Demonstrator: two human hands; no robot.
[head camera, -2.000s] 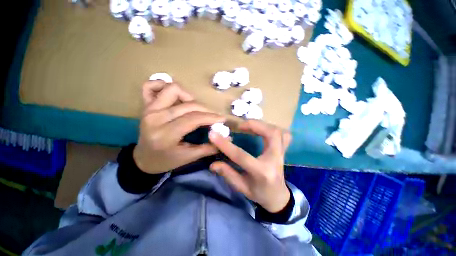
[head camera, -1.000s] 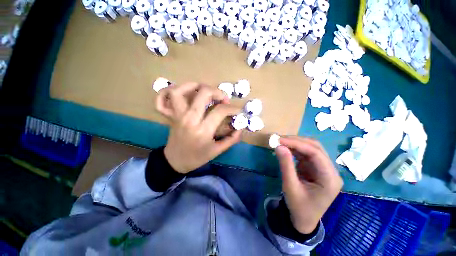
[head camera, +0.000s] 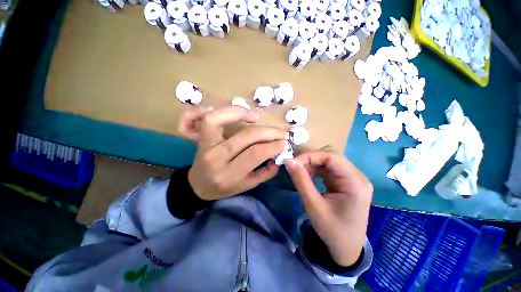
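My left hand (head camera: 237, 151) has its fingertips closed on a small white cylindrical part (head camera: 284, 153), low over the cardboard's front edge. My right hand (head camera: 328, 185) pinches a white end pad between thumb and index finger against that part; the fingers hide most of the pad. On the cardboard sheet (head camera: 125, 74), single parts stand beyond my hands: one at the left (head camera: 188, 92), one partly behind my left fingers (head camera: 240, 103), a pair (head camera: 274, 94) and two more (head camera: 297, 125). Many cylindrical parts (head camera: 257, 14) stand in rows at the back.
Loose white pads (head camera: 391, 91) lie heaped on the green surface right of the cardboard. A yellow tray (head camera: 451, 65) of white pieces is at the far right. Crumpled white wipe (head camera: 425, 159) and a bottle (head camera: 454, 182) lie nearer. Blue crates (head camera: 411, 245) are below the bench edge.
My right hand has brought its pad leftward to my left fingertips. The left hand has taken a part from the cluster of three, leaving two. A part behind my left fingers now shows.
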